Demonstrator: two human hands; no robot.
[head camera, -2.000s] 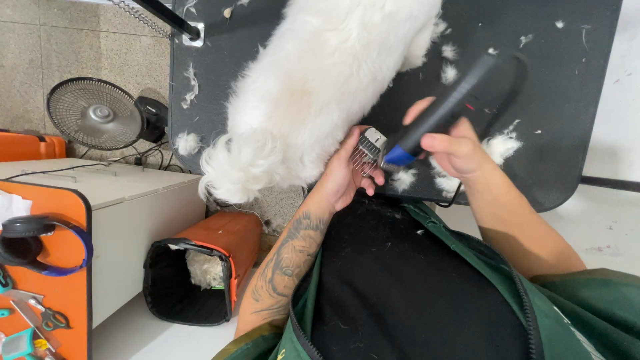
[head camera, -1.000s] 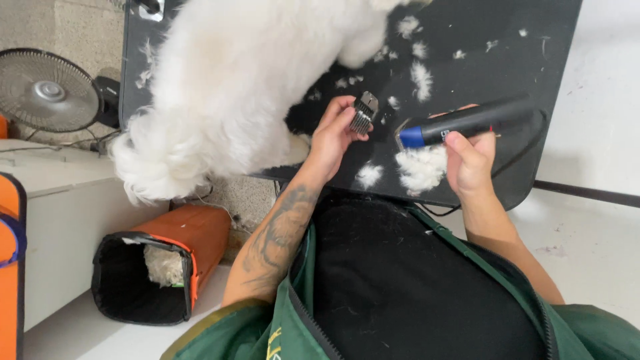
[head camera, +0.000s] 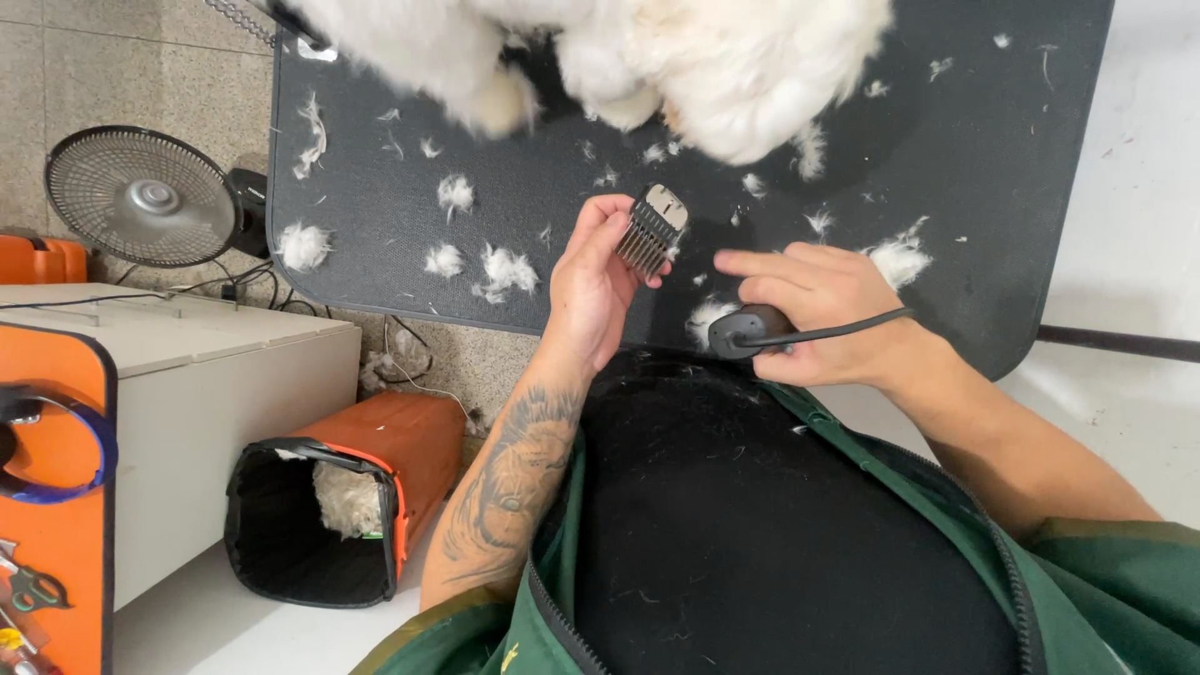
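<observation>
My left hand (head camera: 597, 267) holds a clipper guard comb (head camera: 653, 232) with metal teeth above the edge of the black grooming table (head camera: 394, 253). To its right, my right hand (head camera: 825, 305) grips an electric hair clipper (head camera: 745, 332), seen from its cord end; the fingers hide most of its body and its blade is not visible. The index finger points toward the comb, apart from it. A dog with fluffy white fur (head camera: 741, 75) stands on the table beyond both hands, its upper part cut off by the frame.
Tufts of white fur (head camera: 506, 272) lie about the table. At the left are a black fan (head camera: 145, 197), a white cabinet (head camera: 234, 375) and an orange surface (head camera: 56, 562) with scissors (head camera: 37, 589) and headphones (head camera: 66, 445). An orange bin (head camera: 412, 441) holding fur is below the table's edge.
The clipper, earlier held with its blue end toward the comb, has turned so its cord end faces me. The dog has moved away from my left arm, toward the far side of the table.
</observation>
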